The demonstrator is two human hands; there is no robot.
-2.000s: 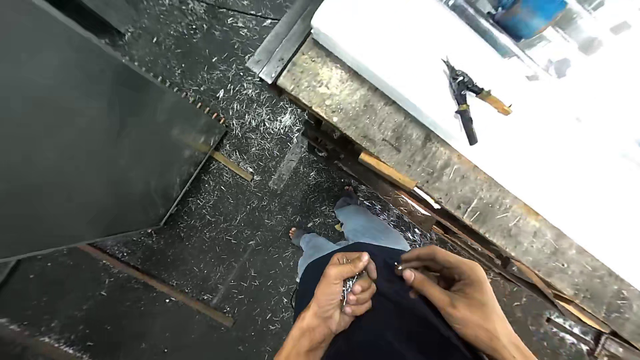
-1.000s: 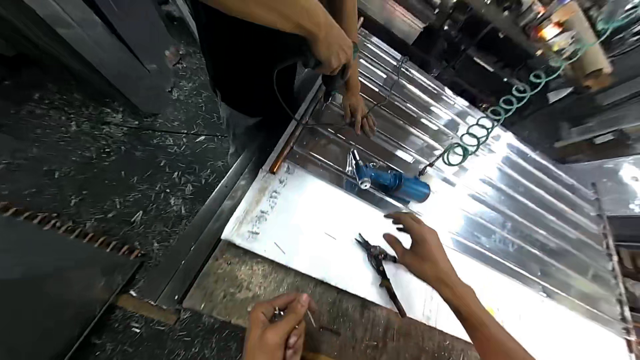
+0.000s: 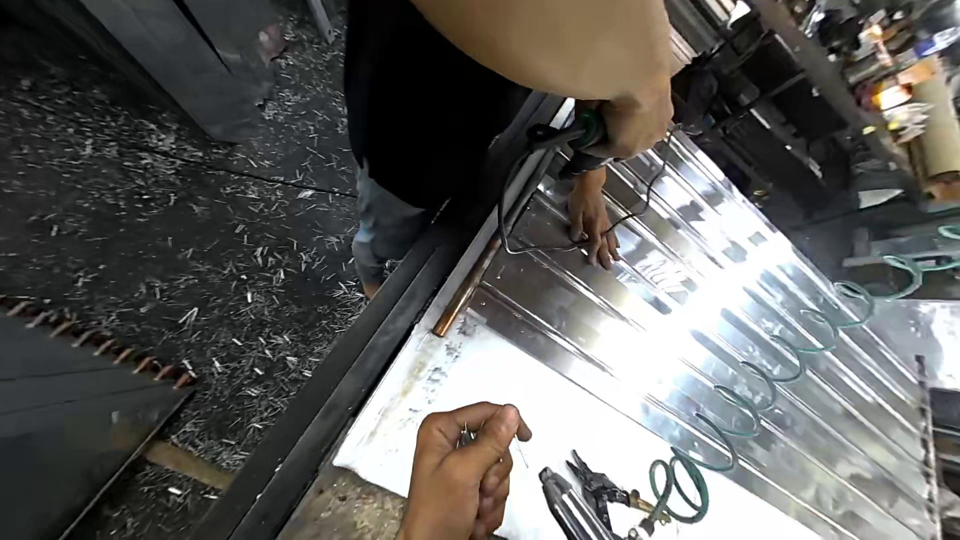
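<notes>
My left hand [image 3: 465, 469] is over the white sheet, fingers curled around small shiny metal pieces; a thin pin shows near the fingertips. My right hand is out of the frame. At the bottom edge, the silver nose of an air tool [image 3: 568, 501] points up and left, its body cut off. Beside it on the white sheet [image 3: 525, 371] lie dark-jawed snips [image 3: 596, 484], their handles partly hidden. A green coiled air hose [image 3: 720, 431] runs from near the tool across a ribbed shiny metal panel [image 3: 600, 322].
A co-worker's hand [image 3: 592, 221] rests on the panel; the other hand [image 3: 637, 124] grips a corded tool. A copper-coloured tube [image 3: 469, 289] lies at the panel's edge. Dark metal rails [image 3: 360, 345] border the bench. Metal slivers cover the floor [image 3: 240, 247]. A dark panel [image 3: 75, 420] stands lower left.
The blue air tool lay on the ribbed panel one second ago; now a silver nose shows at the bottom beside the snips. My right hand has left the view. The co-worker appears closer.
</notes>
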